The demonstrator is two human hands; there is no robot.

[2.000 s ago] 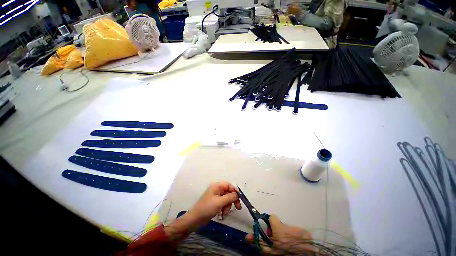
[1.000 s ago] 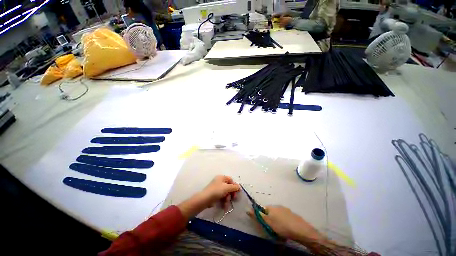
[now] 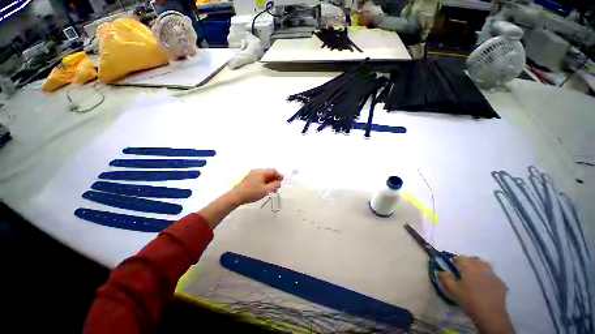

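My left hand (image 3: 261, 185) is raised over the far part of the beige board (image 3: 261, 235), fingertips pinched together; a small pale looped item, perhaps thread, hangs below them, too fine to name surely. My right hand (image 3: 475, 287) is at the board's right side, holding the teal-handled scissors (image 3: 425, 244), blades pointing away and to the left. A dark blue strap piece (image 3: 313, 289) with small pale dots lies across the near part of the board. The white thread cone (image 3: 385, 197) stands upright between the hands, toward the board's far edge.
Several dark blue straps (image 3: 141, 190) lie in a row at left. Black straps (image 3: 342, 98) are heaped at the far side. Grey-blue looped strips (image 3: 545, 228) lie at right. Yellow bags (image 3: 129, 51) and white fans (image 3: 497, 60) stand farther back. Loose threads lie along the near edge.
My left hand has moved away from me and slightly left. My right hand has moved right with the scissors, away from my left hand. The near strap now shows uncovered.
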